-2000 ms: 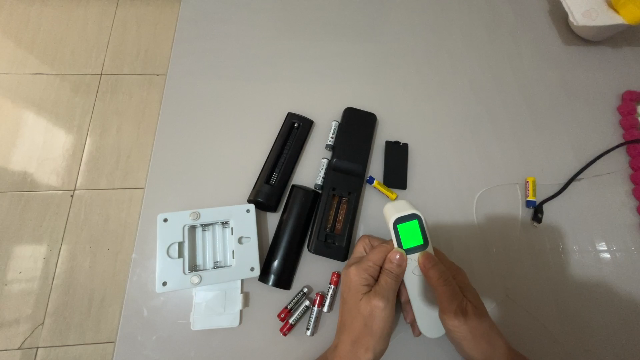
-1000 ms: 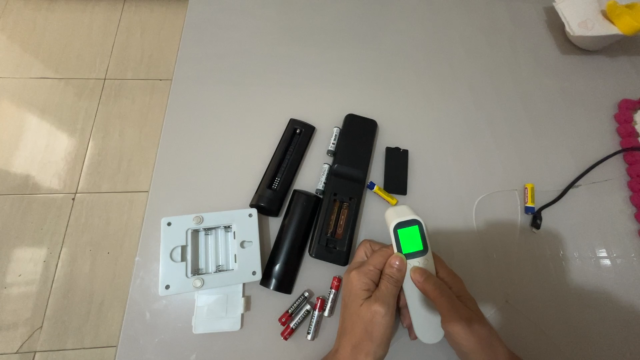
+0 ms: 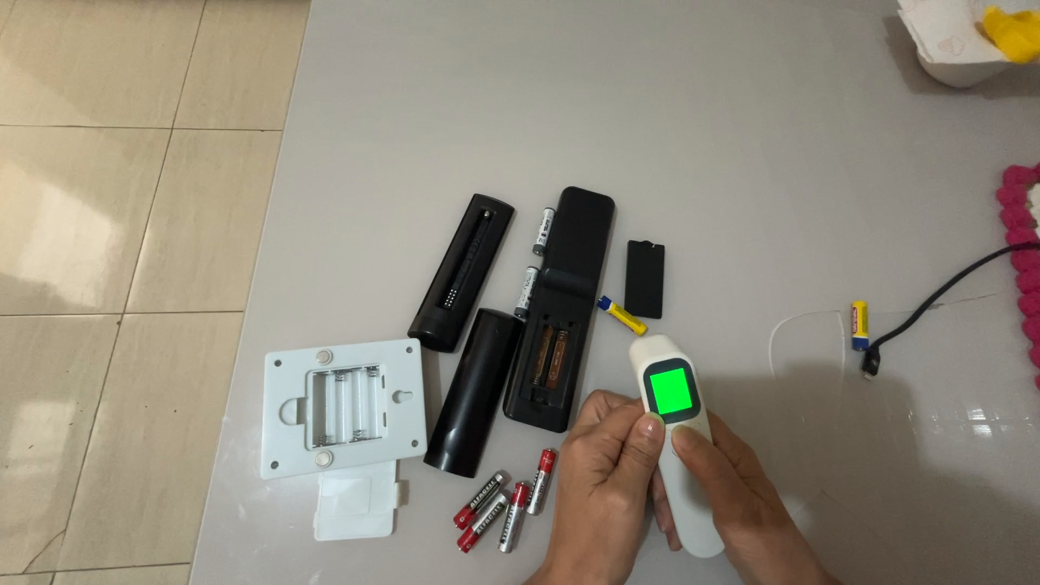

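Observation:
Both my left hand (image 3: 605, 479) and my right hand (image 3: 735, 487) hold a white infrared thermometer (image 3: 691, 504) with a lit green screen, thumbs on its front. Beyond its tip lies a yellow and blue battery (image 3: 622, 316), near a black battery cover (image 3: 644, 279). A black remote control (image 3: 578, 236) lies with two brown batteries (image 3: 550, 357) in its open compartment; two white and black batteries (image 3: 543, 231) rest along its left side. Several red and silver batteries (image 3: 513, 517) lie left of my left hand.
Further left are a slim black remote (image 3: 463, 272), a glossy black piece (image 3: 474, 394), a white device (image 3: 286, 443) with an empty battery compartment and its white cover (image 3: 355, 508). At right are another yellow battery (image 3: 860, 325), a black cable (image 3: 926, 301) and a white container (image 3: 959, 71).

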